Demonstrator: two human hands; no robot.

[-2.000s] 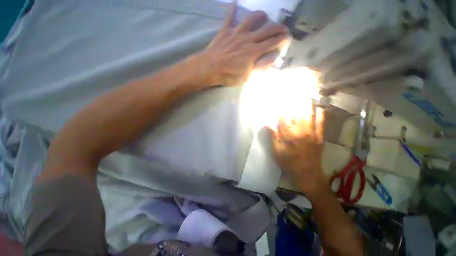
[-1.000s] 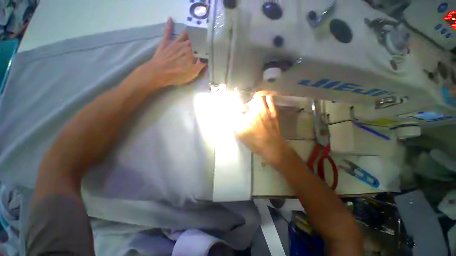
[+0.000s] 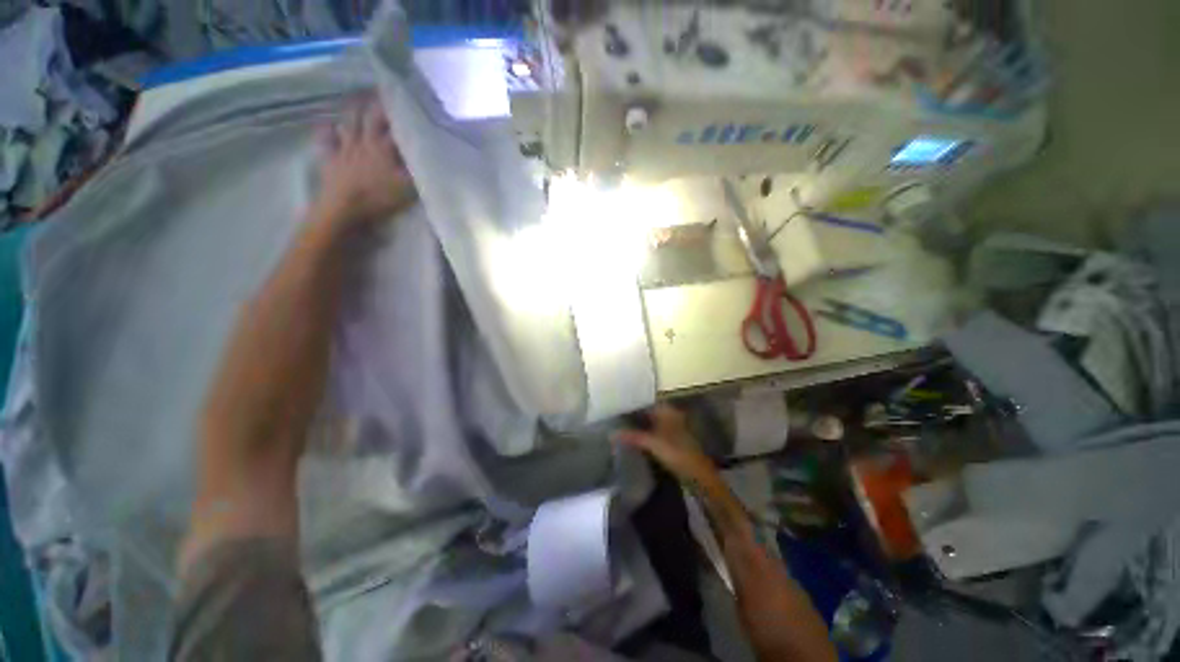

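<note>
The light-grey fabric piece (image 3: 155, 278) drapes over the table's left side and down over the lap, with a long fold raised toward the machine. My left hand (image 3: 366, 171), blurred, grips the fabric left of this fold. The white band (image 3: 613, 356) comes down from the lamp glare at the needle to the table's front edge; the glare hides presser foot and needle. My right hand (image 3: 673, 446) is below the table edge, just under the band's end, at the grey cloth; blur hides whether it grips. A white band roll (image 3: 569, 550) hangs over the lap.
The sewing machine head (image 3: 751, 117) stands behind the glare. Red-handled scissors (image 3: 778, 323) and blue snips (image 3: 863, 318) lie right of the needle. Grey cut pieces (image 3: 1035, 388) are piled at right. The table extension has a blue edge (image 3: 259, 54). More cloth lies at upper left.
My left hand has moved left, and the fabric beside it has risen into a fold. My right hand has left the needle area and moved down below the table edge. The view has shifted.
</note>
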